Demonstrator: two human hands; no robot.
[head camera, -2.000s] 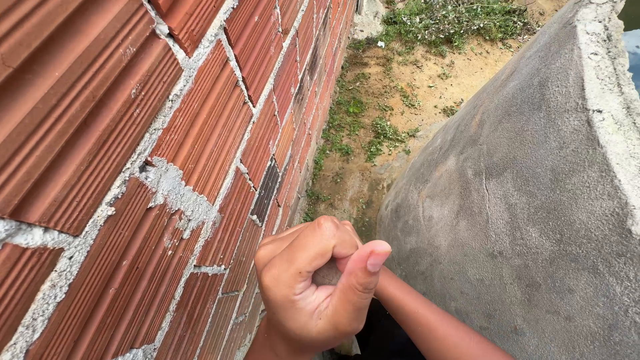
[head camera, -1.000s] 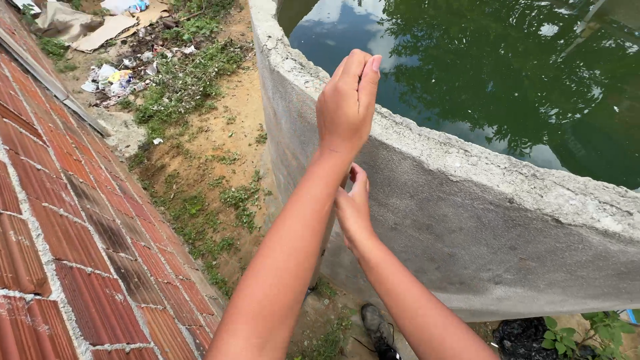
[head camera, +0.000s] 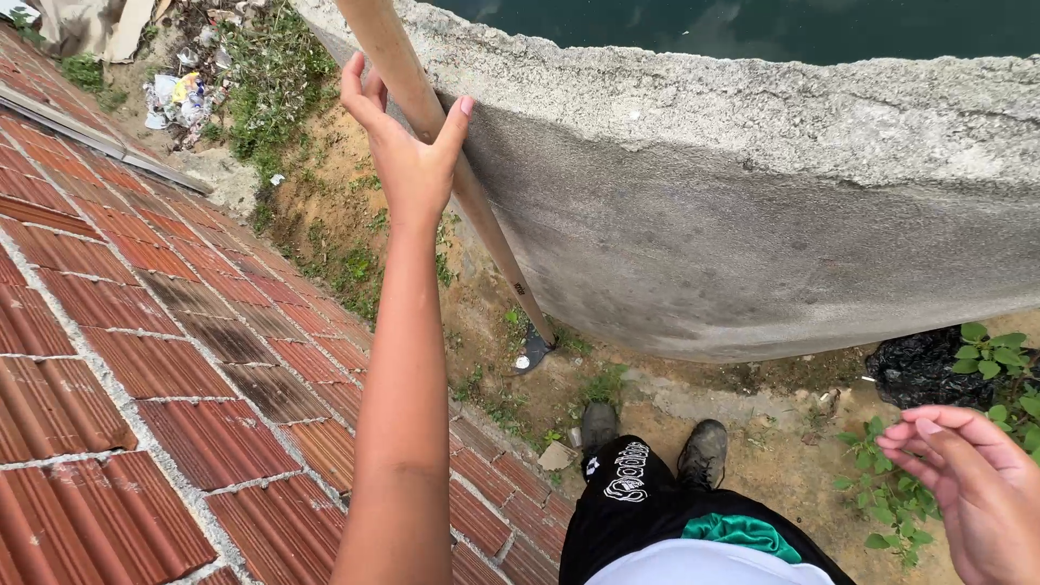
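A long wooden handle (head camera: 479, 203) leans against the concrete tank wall (head camera: 691, 236), its dark metal hoe-like blade (head camera: 532, 351) down on the ground. My left hand (head camera: 410, 154) is at the upper part of the handle, thumb on one side and fingers on the other; the hand looks loosely spread, and whether it grips is unclear. At the lower right my right hand (head camera: 967, 487) is raised with bent fingers near the leafy plant, nothing visible in it. The handle's top end is outside the view.
A hollow-brick wall (head camera: 162, 349) runs down the left. Dark water (head camera: 731, 28) stands behind the rough tank rim (head camera: 731, 114). My boots (head camera: 704, 455) are on bare soil. A black plastic bag (head camera: 930, 370) and leafy plants (head camera: 898, 496) lie right; litter (head camera: 183, 97) is at upper left.
My hands, close together one second ago, are now far apart, the right one off to the right side. The wooden handle now shows plainly beside my left hand. The view has swung down and right.
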